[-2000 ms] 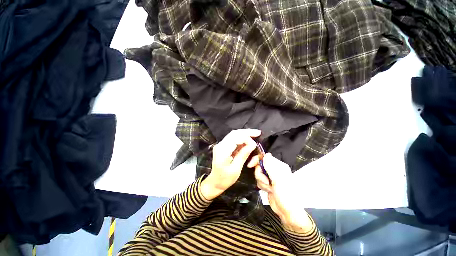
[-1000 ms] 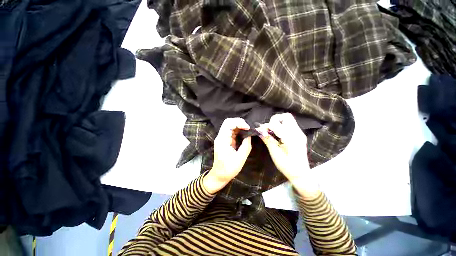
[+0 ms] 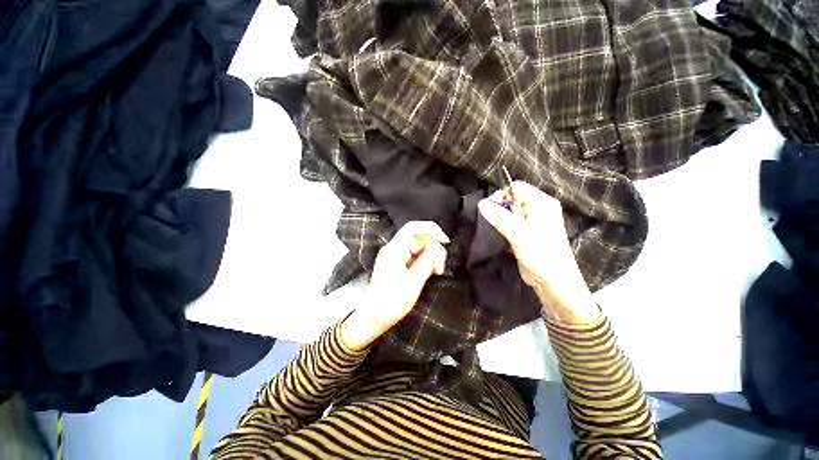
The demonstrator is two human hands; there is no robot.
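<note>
A brown plaid garment [image 3: 440,112] lies across the middle, its plain dark lining [image 3: 409,184] showing in front of me. My left hand [image 3: 404,274] pinches the dark cloth near the lower edge of the lining. My right hand [image 3: 534,238] is up and to the right of it, holding a small tool [image 3: 507,182] with a thin silvery tip pointing up and a blue-purple part at the fingers. Whether the right fingers also hold cloth or thread cannot be told.
Navy garments [image 3: 117,216] pile at the left and more navy cloth [image 3: 779,323] lies at the right edge. Another dark plaid garment [image 3: 781,63] is at the upper right. The white tabletop [image 3: 269,243] shows between them; yellow-black tape [image 3: 201,418] marks the floor.
My hands were close together at the dark cloth and are now apart. The right hand has moved up and right, and the tool's tip now shows. The lining has shifted between them.
</note>
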